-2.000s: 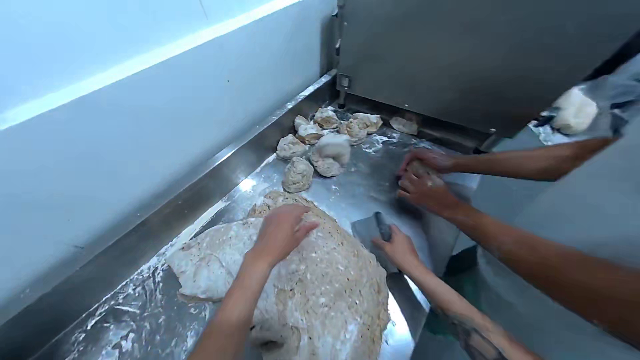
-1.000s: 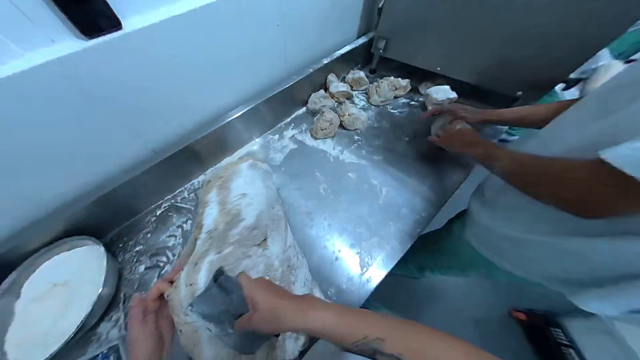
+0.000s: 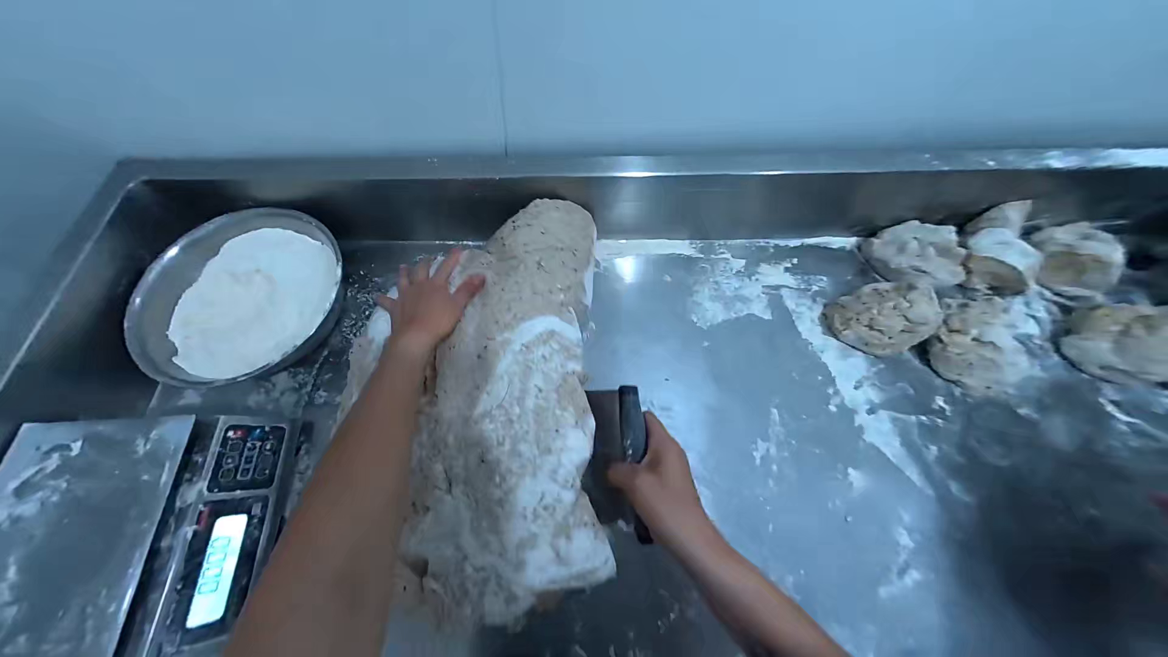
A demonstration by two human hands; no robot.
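Note:
A long, thick mass of floured dough (image 3: 538, 401) lies on the steel worktop, running from near the back rim toward me. My left hand (image 3: 429, 301) rests on its upper left side, fingers spread and holding nothing. On the right side of the dough, my right hand (image 3: 657, 474) grips the dark handle of a bench scraper (image 3: 607, 447). The scraper's blade stands against the dough's right edge, and part of it may be hidden under the dough.
A metal bowl of white flour (image 3: 255, 301) stands at the back left. In front of it is a digital scale (image 3: 91, 538) with a lit display. Several dough pieces (image 3: 885, 319) lie at the back right. A raised steel rim (image 3: 730, 205) runs along the wall.
My left hand has moved up onto the dough's far part. The scraper has gone from above the dough to its right side. The view has swung left, bringing in the scale.

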